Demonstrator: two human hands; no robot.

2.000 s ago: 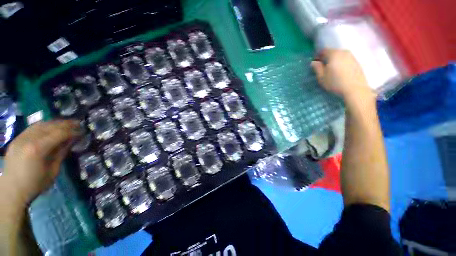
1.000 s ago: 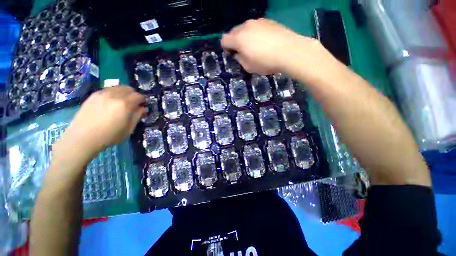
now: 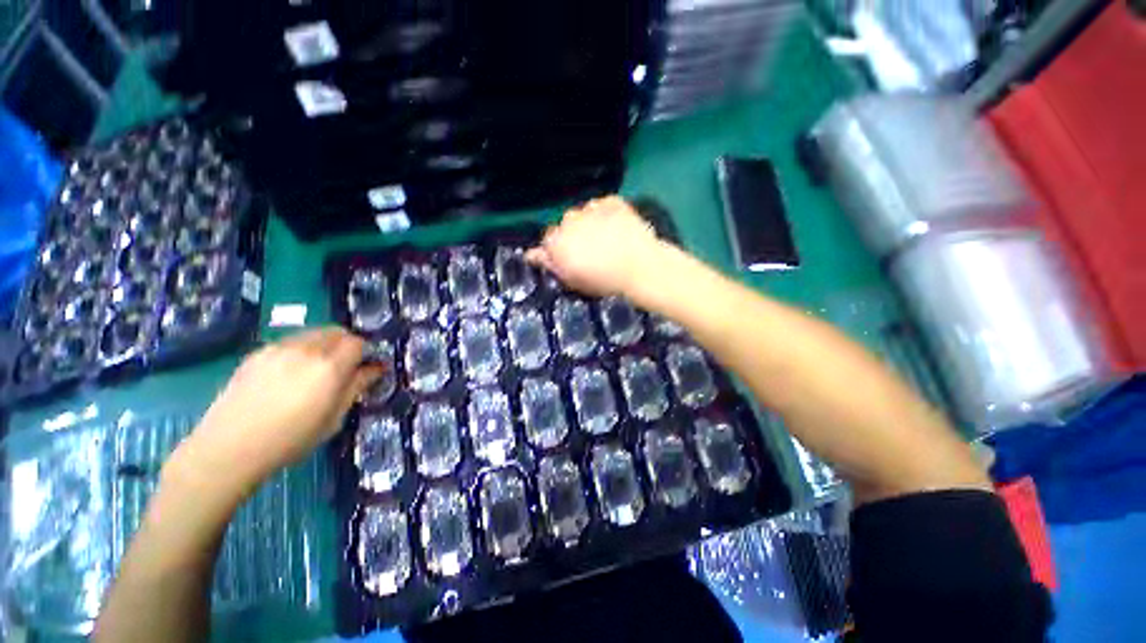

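Observation:
A black component tray lies in front of me with rows of silvery-clear units, one per pocket. My left hand is at the tray's left edge, fingertips together over the first unit of the second row. My right hand is over the back row, fingertips beside a unit, covering part of the pockets to its right. Whether either hand pinches a tiny part cannot be seen.
A stack of black trays with white labels stands behind. A filled tray stack is at left, above a clear gridded tray. A phone lies right of the tray. Whitish transparent stacks are at far right.
My right hand has come from the clear gridded tray on the right to the tray's back row. My left hand stays at the left edge. The view has turned and shifted.

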